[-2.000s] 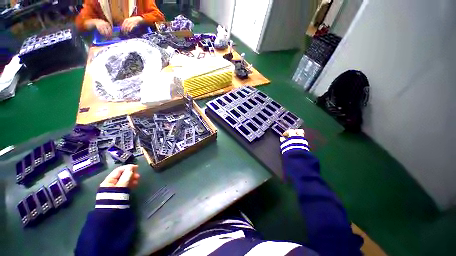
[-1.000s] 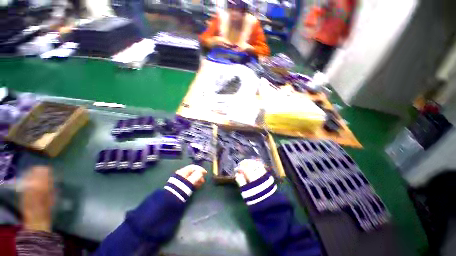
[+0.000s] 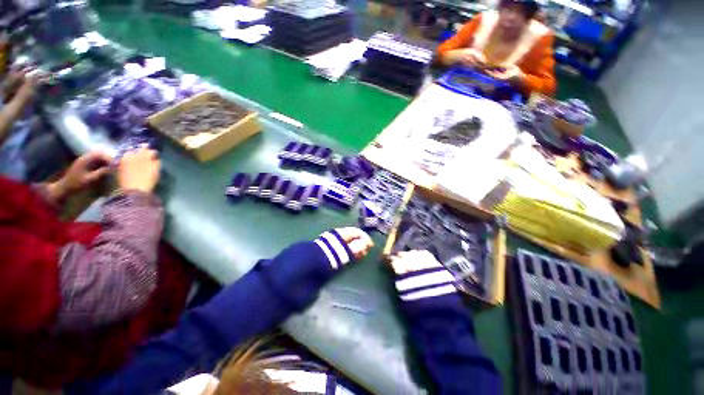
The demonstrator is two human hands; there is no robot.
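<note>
My left hand (image 3: 356,241) is above the bench just left of the bezel box, its fingers curled; whether it holds anything is hidden. My right hand (image 3: 412,264) is at the near left corner of the bezel box (image 3: 500,266), also curled, with its fingertips hidden. Grey front frames (image 3: 440,235) are heaped in the box. Loose grey bezels (image 3: 386,193) lie beside the box, near my left hand. Dark purple screen units (image 3: 289,193) stand in two short rows farther left. The black tray (image 3: 519,332) at right bears rows of framed units (image 3: 573,328).
A smaller parts box (image 3: 245,133) and purple-wrapped parts (image 3: 127,104) are at the far left. A worker in red (image 3: 100,262) sits close on my left, another in orange (image 3: 540,58) across. A yellow-edged stack (image 3: 552,220) and a plastic bag (image 3: 455,129) lie on the side board.
The view has swung left. My right hand has left the tray and come to the bezel box, and my left hand has come close to it. More of the worker in red shows.
</note>
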